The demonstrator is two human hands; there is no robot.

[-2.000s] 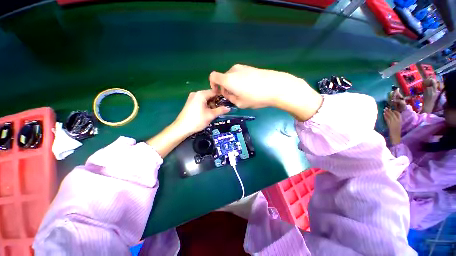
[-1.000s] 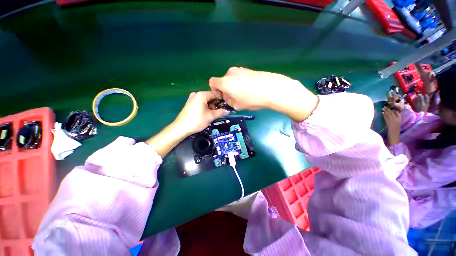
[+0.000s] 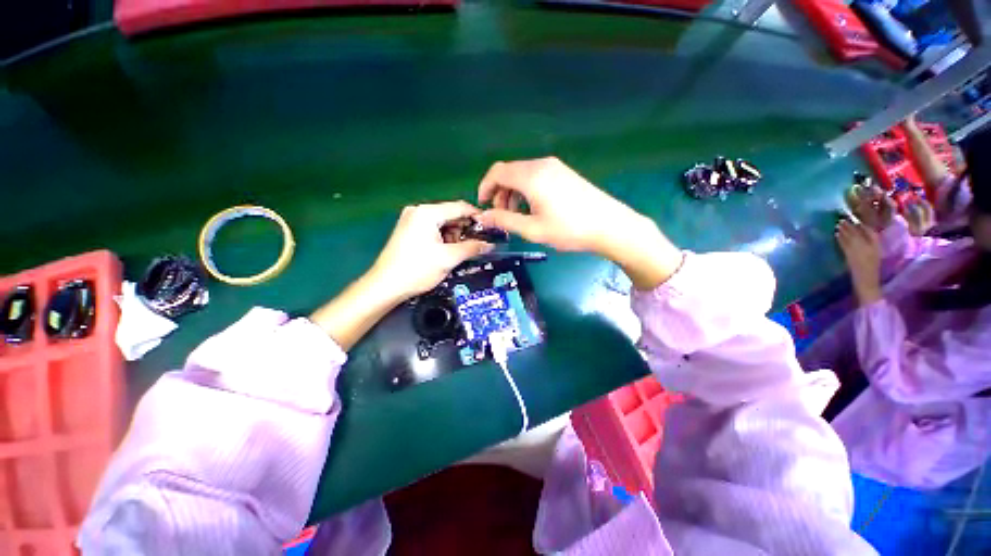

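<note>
A small dark watch unit (image 3: 467, 230) is held between my hands just behind the test fixture; the fingers hide most of it. My left hand (image 3: 426, 248) grips it from the left. My right hand (image 3: 554, 206) touches its right side with thumb and fingertips, the index finger bent above it. The black test fixture (image 3: 408, 364) lies below the hands, with a dark round recess (image 3: 435, 316) and a blue circuit board (image 3: 488, 315). A white cable (image 3: 516, 393) runs from the board towards me. A thin dark tool (image 3: 526, 256) lies at the fixture's back edge.
A red tray (image 3: 65, 407) with two watches is at left, beside white paper (image 3: 139, 324), a dark bundle (image 3: 172, 285) and a tape roll (image 3: 285, 252). Loose black parts (image 3: 722, 177) lie right. Another red tray (image 3: 625, 424) is by my right sleeve. A person in pink (image 3: 924, 337) works at right.
My right hand has shifted slightly right and its fingers have opened a little around the watch unit. The view has shifted slightly. The person at right has moved their hands.
</note>
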